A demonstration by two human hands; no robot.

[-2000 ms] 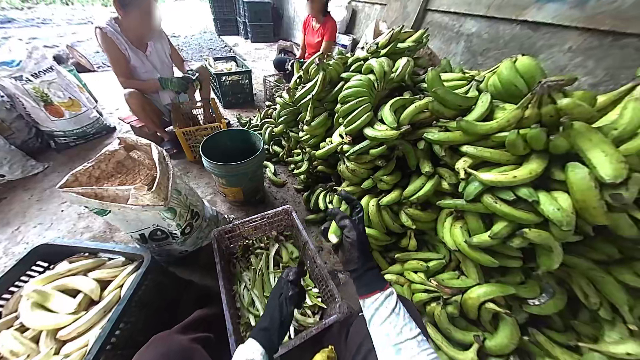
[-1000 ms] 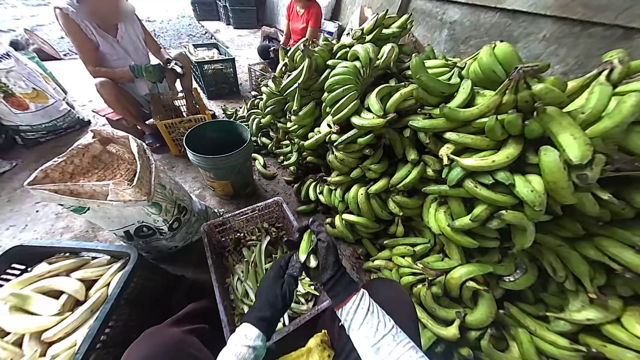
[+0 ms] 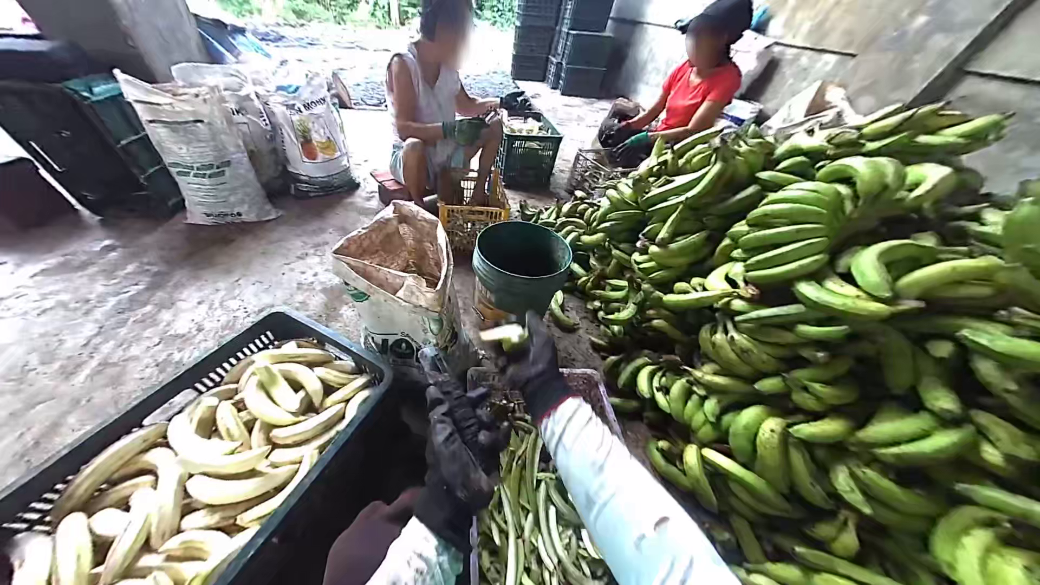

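Observation:
My left hand (image 3: 461, 443), in a black glove, is closed around a small blurred hand tool (image 3: 432, 363) whose exact kind I cannot tell. To its right and slightly higher, my right hand (image 3: 536, 370), also gloved in black, grips a partly peeled green plantain (image 3: 505, 335) with pale flesh showing. Both hands are over the far end of a plastic crate (image 3: 597, 386) holding long green peels (image 3: 532, 512). Peeled plantains (image 3: 236, 455) fill much of a black crate (image 3: 345, 345) at the lower left.
A large heap of green plantains (image 3: 780, 357) rises on the right. Ahead stand an open sack (image 3: 398, 301) and a green bucket (image 3: 524, 268). Farther back, two people sit beside crates, one near a yellow crate (image 3: 475, 215). Filled sacks (image 3: 199, 154) stand at the left.
The plantain, green a second ago, now shows pale flesh. My hands, close together then, are apart now, with the right one farther forward. The view has swung up and left.

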